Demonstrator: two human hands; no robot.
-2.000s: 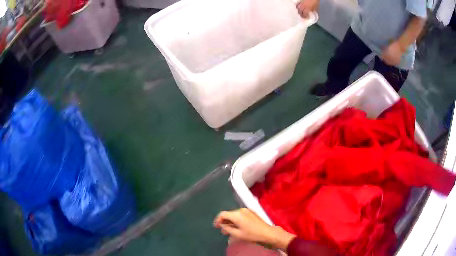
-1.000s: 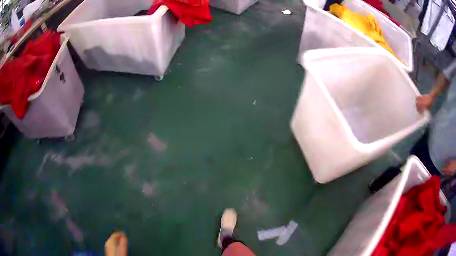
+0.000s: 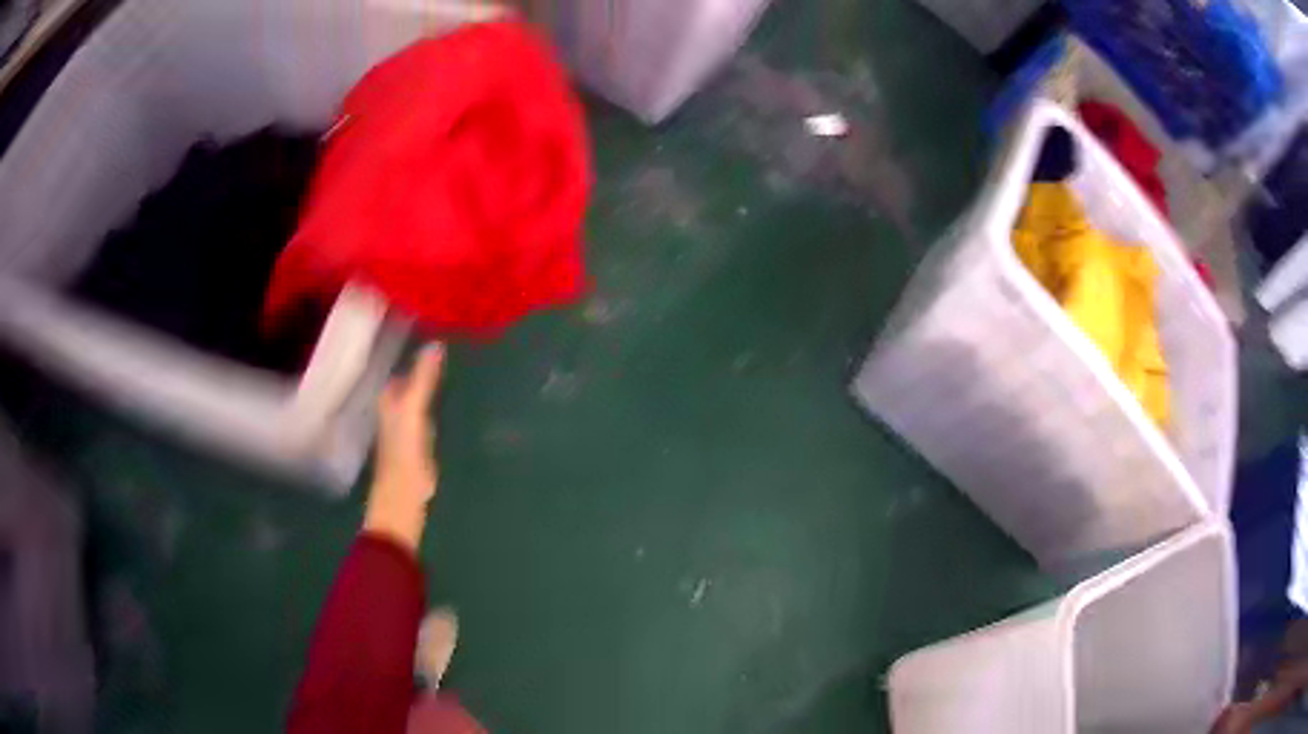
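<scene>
A crumpled bright red garment (image 3: 459,179) hangs over the corner of a large white bin (image 3: 158,359) at the upper left. My left hand (image 3: 406,445), in a maroon sleeve, reaches up from the bottom, just below the garment and beside the bin's corner. Its fingers are extended and it holds nothing that I can see. The image is blurred, and I cannot tell whether the fingertips touch the bin or cloth. Dark cloth (image 3: 208,251) lies inside the bin. My right hand is out of the picture.
A white bin (image 3: 990,402) with yellow cloth (image 3: 1097,287) stands at the right. Another white bin (image 3: 990,674) is at the lower right, with part of a person's hand (image 3: 1262,706) at its edge. Green floor (image 3: 689,430) lies between the bins. A shoe (image 3: 436,645) shows below.
The view has swung left, away from the bin of red garments at the lower right. The bin with the overhanging red garment is now close, and my left hand has risen towards its corner.
</scene>
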